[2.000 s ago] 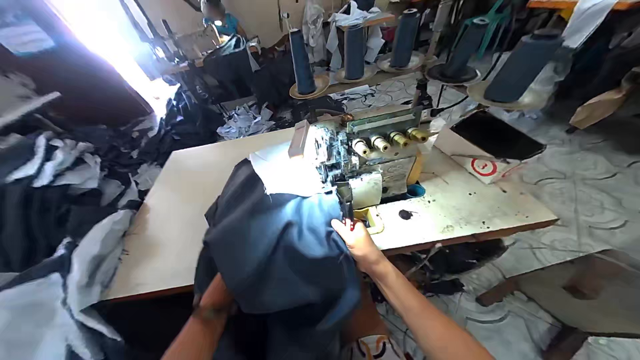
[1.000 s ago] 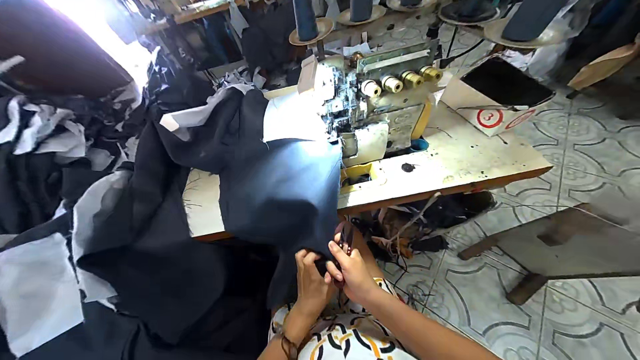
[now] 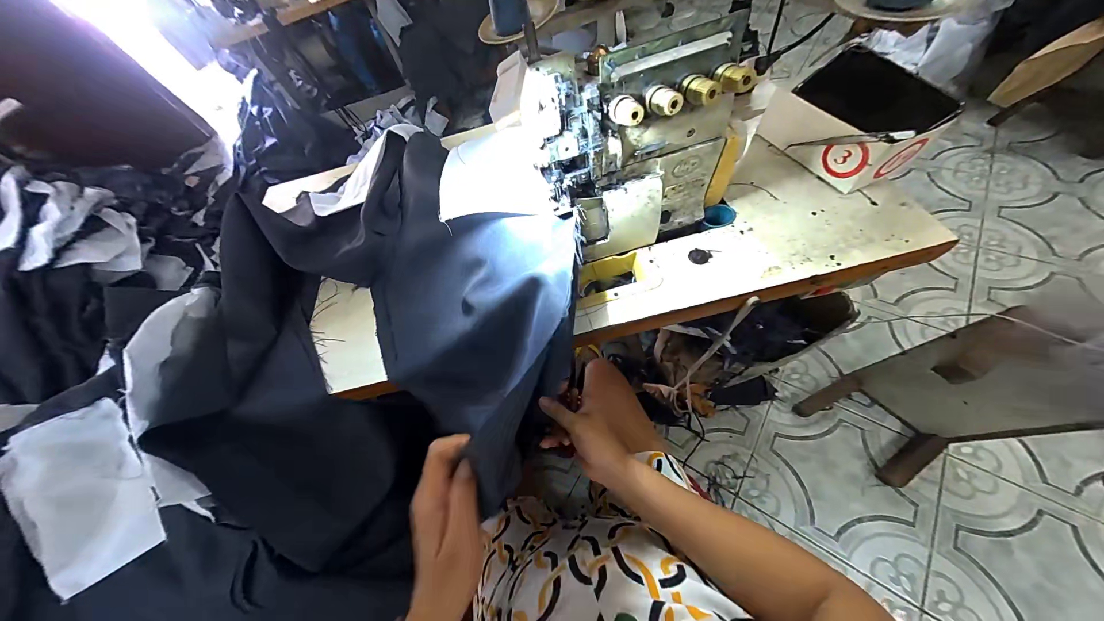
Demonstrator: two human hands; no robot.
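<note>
A dark navy fabric piece (image 3: pixel 483 310) hangs over the front edge of the sewing table, its right edge at the needle area of an overlock sewing machine (image 3: pixel 655 147). White pocket fabric (image 3: pixel 496 177) lies on it beside the machine. My left hand (image 3: pixel 448 509) pinches the hanging cloth near its lower end. My right hand (image 3: pixel 586 427) is at the cloth's right edge, lower than the tabletop, fingers curled around something dark and reddish, partly hidden. Whether it grips the cloth too I cannot tell.
An open white box (image 3: pixel 854 129) stands on the table's right (image 3: pixel 888 220). Piled dark cloth with white pieces (image 3: pixel 78 500) fills the left. Below the table is a scrap container (image 3: pixel 793 328); a wooden stool (image 3: pixel 975 388) stands right on the tiled floor.
My hands were on the cloth at the machine, then close together below the table edge; now they are apart, the left one lower. The cloth has come down over the edge.
</note>
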